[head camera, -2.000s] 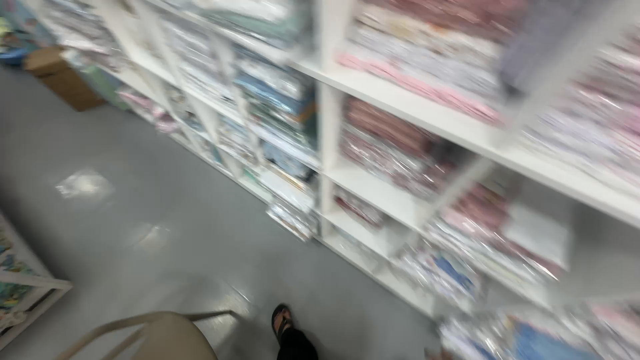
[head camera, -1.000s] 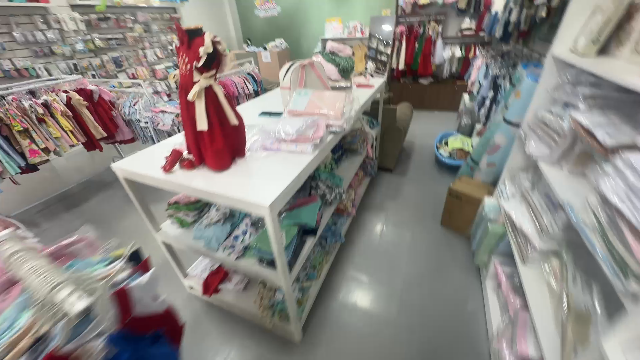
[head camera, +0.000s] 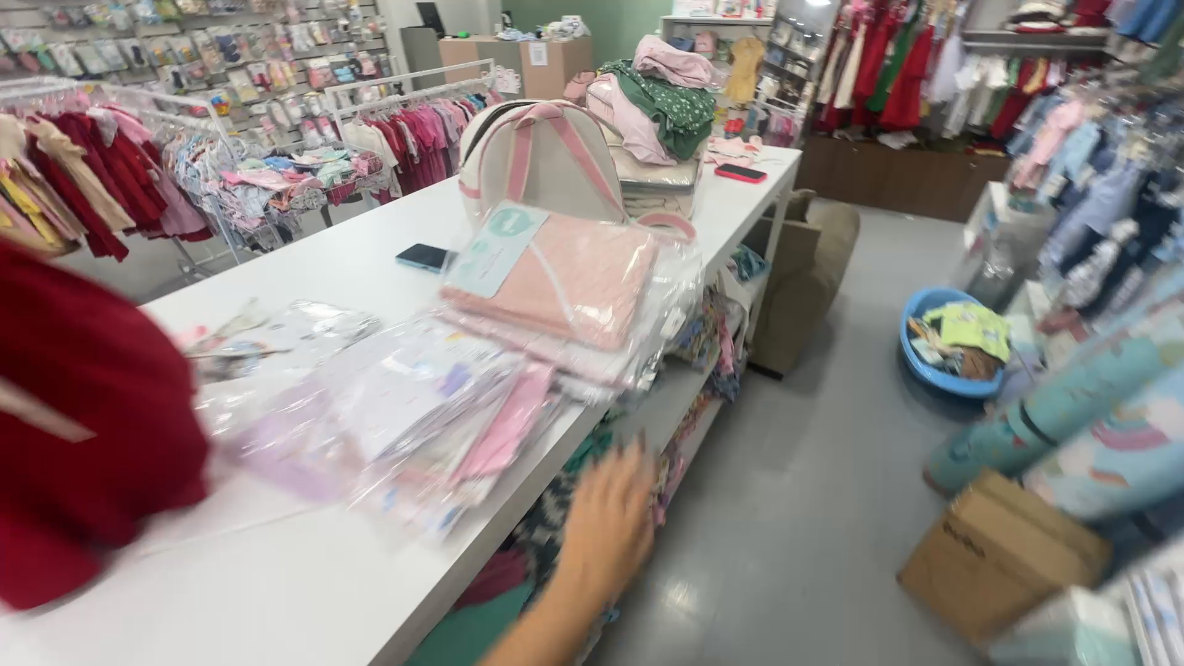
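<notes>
My left hand (head camera: 610, 509), blurred and with nothing seen in it, is held out beside the long edge of a white table (head camera: 305, 573). Nearest to it on the tabletop are clear plastic packs of white, lilac and pink cloth (head camera: 435, 398). Just beyond lies a bagged peach-pink folded textile (head camera: 564, 277) with a pale blue card. Behind that stands a cream backpack with pink straps (head camera: 546, 157), next to a green patterned cloth (head camera: 671, 111) on a pile. A dark phone (head camera: 425, 257) lies left of the packs. My right hand is out of view.
A red dress (head camera: 83, 425) stands at the near left. Folded clothes fill the shelves under the table. Across the aisle (head camera: 777, 481) are a cardboard box (head camera: 1004, 555), patterned rolls (head camera: 1064, 407) and a blue tub of clothes (head camera: 953, 342). A brown armchair (head camera: 805, 287) stands past the table.
The view has swung from the floor and shelves to the table, then come closer to it. My left hand has come into view beside the table edge.
</notes>
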